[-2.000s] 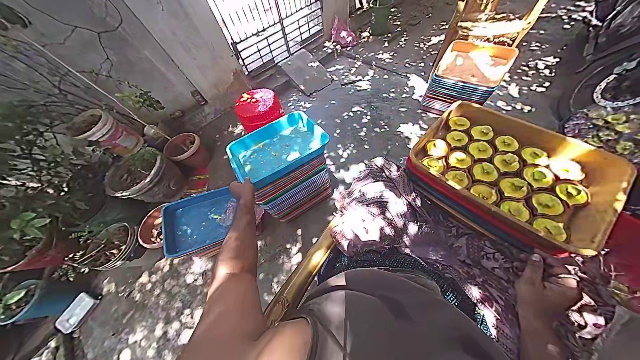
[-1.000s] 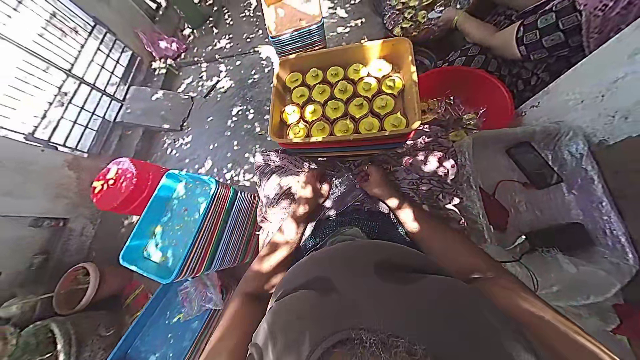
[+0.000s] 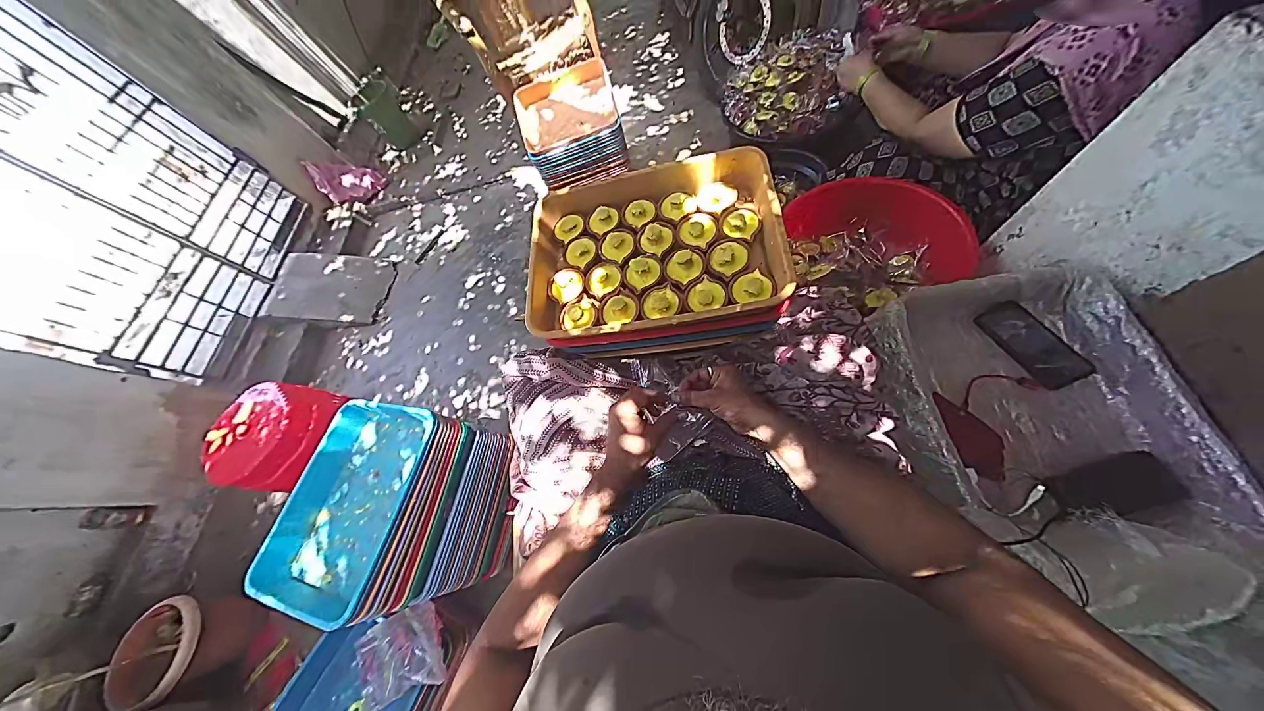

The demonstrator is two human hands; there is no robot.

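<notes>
My left hand (image 3: 637,425) and my right hand (image 3: 729,397) are close together above my lap, fingers pinched on a thin clear plastic wrapper (image 3: 673,405) between them. Just beyond them, a yellow plastic tray (image 3: 538,296) tops a stack of trays and holds rows of small yellow-filled cups (image 3: 643,272) with dark rims. Whether anything lies inside the wrapper, I cannot tell. Patterned cloth (image 3: 553,405) covers my legs beneath both hands.
Left stand a stack of trays topped by a blue one (image 3: 341,513), a red container (image 3: 272,434) and a blue tray with plastic bags. Right are a red basin (image 3: 889,222) with wrapped pieces, a phone (image 3: 1034,344) on a plastic-covered surface, and another person's hands (image 3: 879,59) at a heaped basin.
My hands have come together and now pinch clear plastic; two seconds ago they were far apart, the left beside the blue trays. The view has turned.
</notes>
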